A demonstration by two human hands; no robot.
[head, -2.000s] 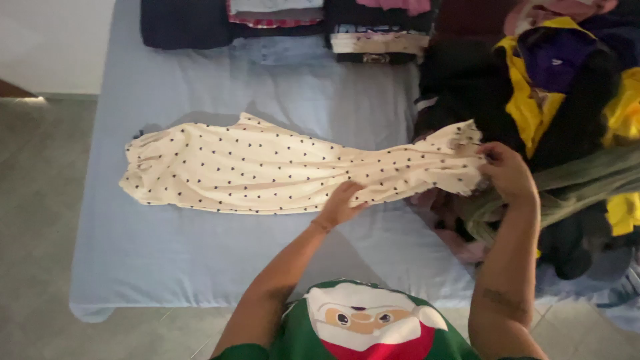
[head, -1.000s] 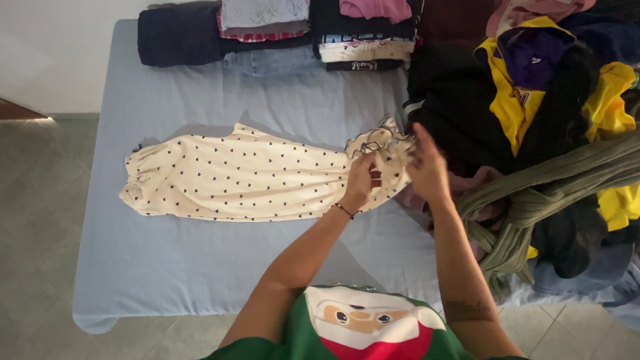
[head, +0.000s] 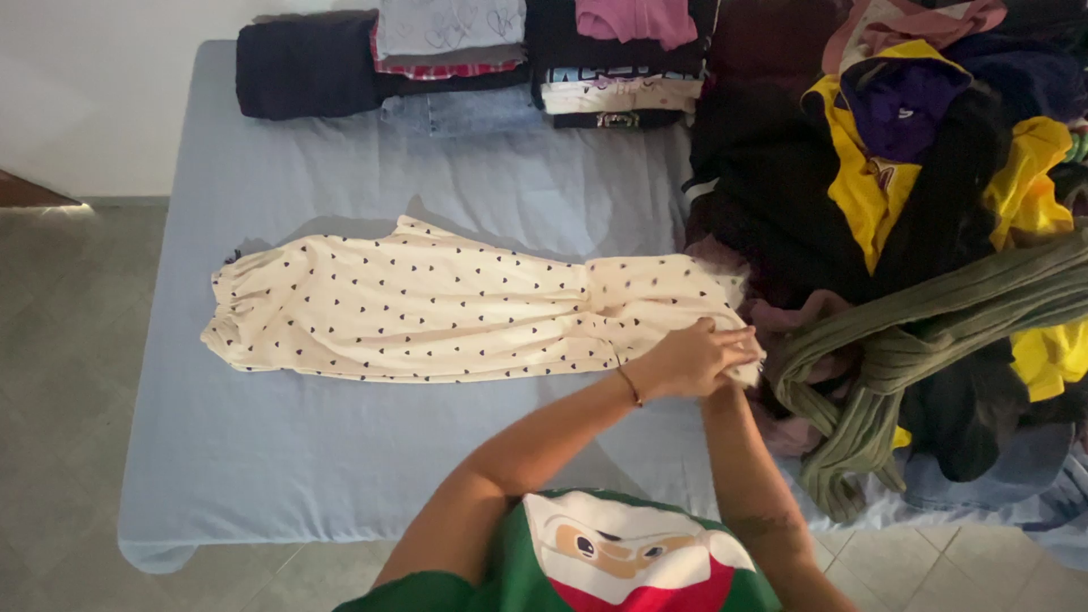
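Cream pants with small dark hearts (head: 408,306) lie folded lengthwise across the blue sheet, the gathered waistband at the left and the leg ends at the right. My left hand (head: 693,357) is over the lower corner of the leg ends, its fingers bent on the fabric. Just behind it, my right hand (head: 733,374) is at the same corner, mostly hidden by my left hand, so its grip does not show. The fabric around both hands is slightly blurred.
Folded dark clothes (head: 306,68), folded jeans (head: 472,110) and a stack with a pink garment (head: 636,21) line the sheet's far side. At the right lies a loose heap with a black, yellow and purple garment (head: 884,170) and an olive knit scarf (head: 952,306).
The leg ends, bunched up between my hands a second ago, now lie flatter to the right. Both hands have moved down to their near corner.
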